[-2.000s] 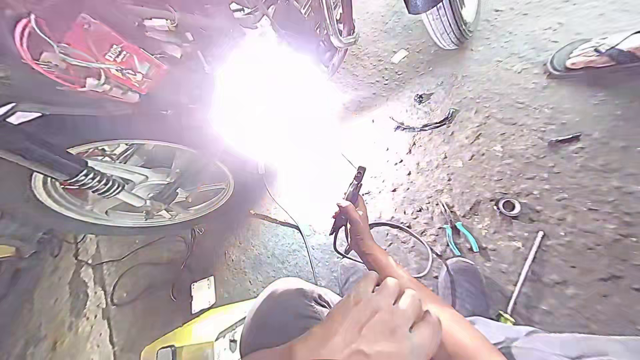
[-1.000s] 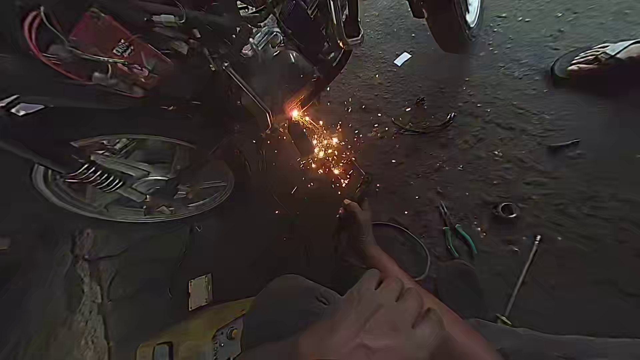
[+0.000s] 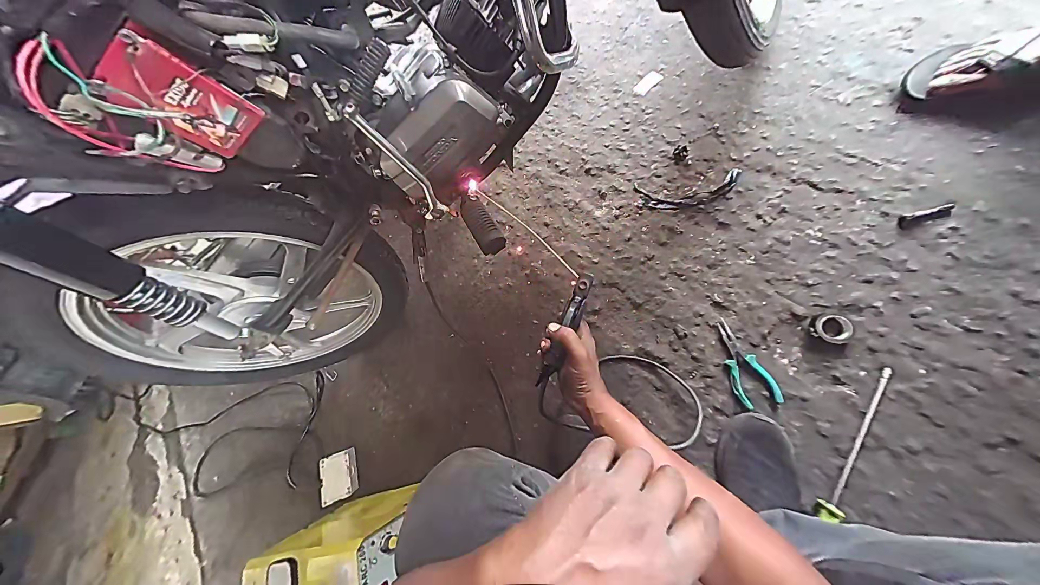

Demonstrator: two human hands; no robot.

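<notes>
My right hand grips a black welding electrode holder. A thin welding rod runs from its jaw up and left to a small pink-white glow beside the rubber footpeg, under the motorcycle's engine cover. Near the bottom edge my left hand lies over my right forearm, knuckles up and fingers curled; its palm side is hidden, so whether it holds anything does not show. A cable loops from the holder.
The motorcycle's rear wheel is at left. A yellow welding machine stands by my knee. Pliers with teal handles, a metal ring and a long screwdriver lie at right. Another person's sandalled foot is at upper right.
The white glare of two seconds ago and the later orange spray of sparks have given way to a small glow at the rod's tip. Both hands stay in about the same place.
</notes>
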